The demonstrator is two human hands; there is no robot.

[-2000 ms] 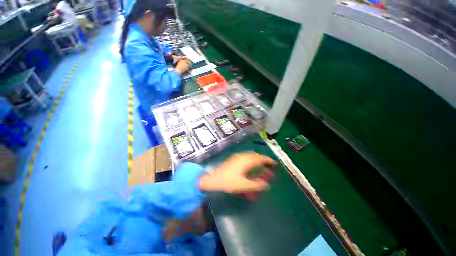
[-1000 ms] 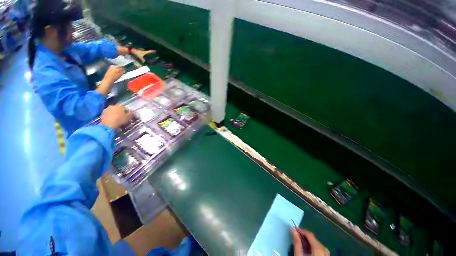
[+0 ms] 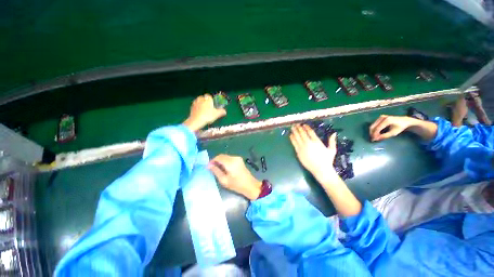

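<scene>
My left hand (image 3: 203,112) reaches over the edge rail to the belt. Its fingertips are at a phone assembly (image 3: 220,100) with a green board; whether they grip it is unclear. My right hand (image 3: 234,174) is curled above the bench by the top end of a pale blue-white sheet (image 3: 207,216). A slim pinkish end, seemingly of a pen-like tool (image 3: 213,164), shows at its fingertips; the rest is hidden. Small black parts (image 3: 264,163) lie just right of my right hand.
More phone assemblies (image 3: 248,105) lie along the green belt behind the worn rail (image 3: 281,119). At right, a neighbour's hand (image 3: 317,151) rests on a heap of black parts (image 3: 344,157); another hand (image 3: 389,127) is beyond it. A clear tray (image 3: 24,238) stands at far left.
The view has swung right, from the tray and left neighbour to the belt and right neighbour. My left hand has moved from the tray to the belt. My right hand is now fully visible.
</scene>
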